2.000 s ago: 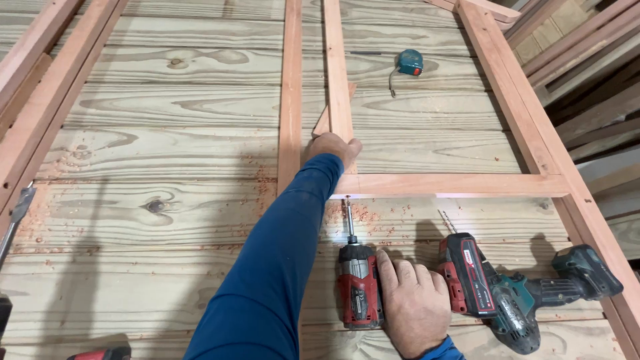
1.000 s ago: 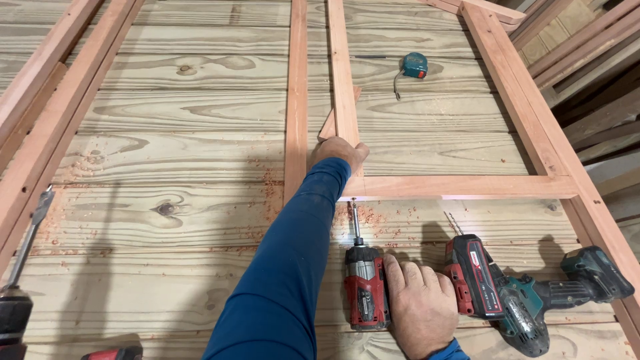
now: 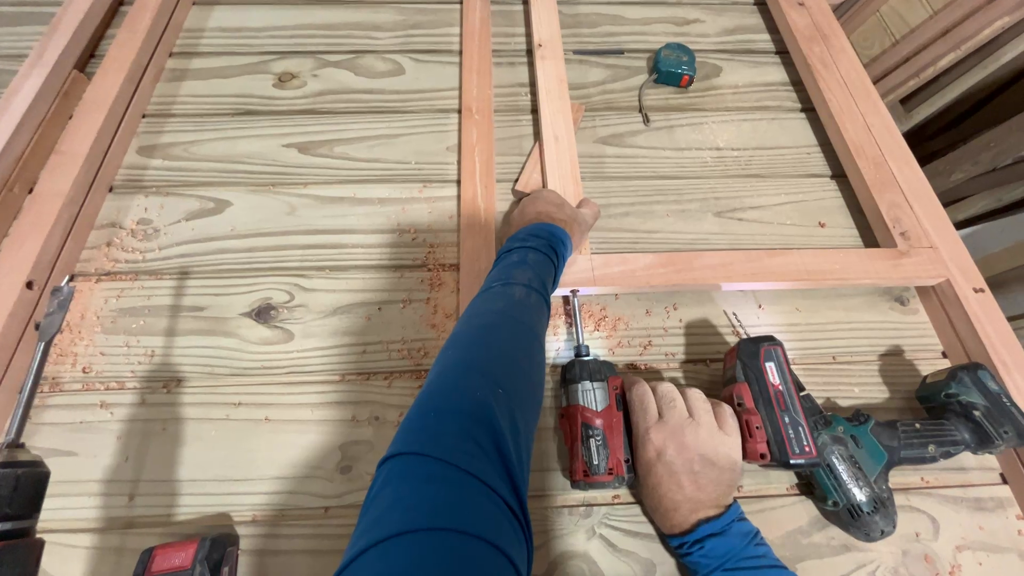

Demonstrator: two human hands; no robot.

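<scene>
My left hand (image 3: 548, 214) is closed around the lower end of an upright wooden strip (image 3: 554, 104), where it meets a horizontal wooden rail (image 3: 752, 269). Below the rail, my right hand (image 3: 686, 448) grips the handle of a red and black impact driver (image 3: 594, 424), lying on its side with its battery to the right. The driver's bit touches or nearly touches a screw at the rail's lower edge, close to the joint. A thin wood offcut (image 3: 530, 172) lies partly under the upright strip. My left sleeve hides part of the planks.
A teal drill (image 3: 852, 472) lies right of the driver's battery. A tape measure (image 3: 674, 66) rests on the planks above the rail. Another upright strip (image 3: 478, 136) stands left of my left hand. At the far left are frame pieces and a drill with a spade bit (image 3: 54, 312). Shavings are scattered about.
</scene>
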